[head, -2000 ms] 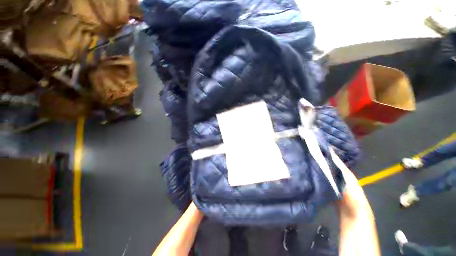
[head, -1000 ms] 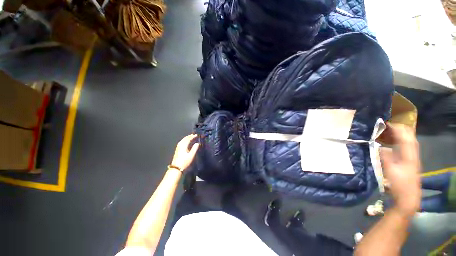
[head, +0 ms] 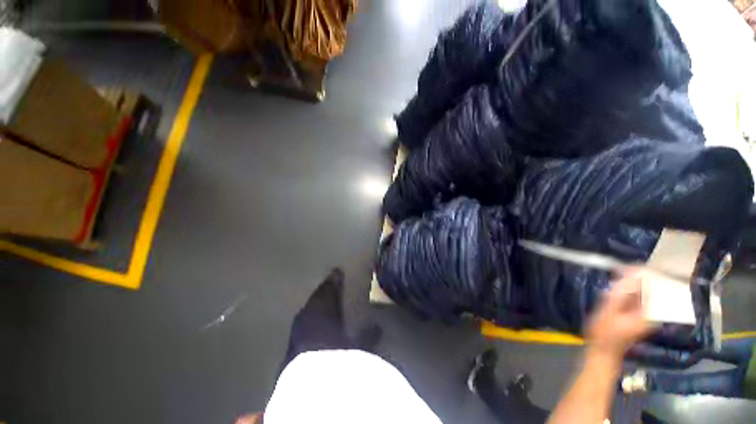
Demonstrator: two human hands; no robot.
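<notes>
A bundle of navy quilted backpacks (head: 580, 190) lies at the right on a stack of such bundles. A white tie strip (head: 568, 255) runs around it, under a cream paper tag (head: 673, 277). My right hand (head: 622, 315) is blurred, over the bundle's front beside the tag, where the strip meets it; whether the fingers grip the strip is unclear. My left hand is out of view; only a small patch of skin shows at the bottom edge.
More navy bundles (head: 464, 145) rest on a pale base (head: 379, 286). Cartons (head: 50, 186) stand at left, brown bags (head: 311, 29) at top. A white table (head: 719, 66) is upper right. A person's jeans-clad leg (head: 696, 381) shows lower right.
The view has shifted, putting the bundles farther right. My left hand has left the bundle's side and the picture. My right hand has moved from the bundle's right edge to its front.
</notes>
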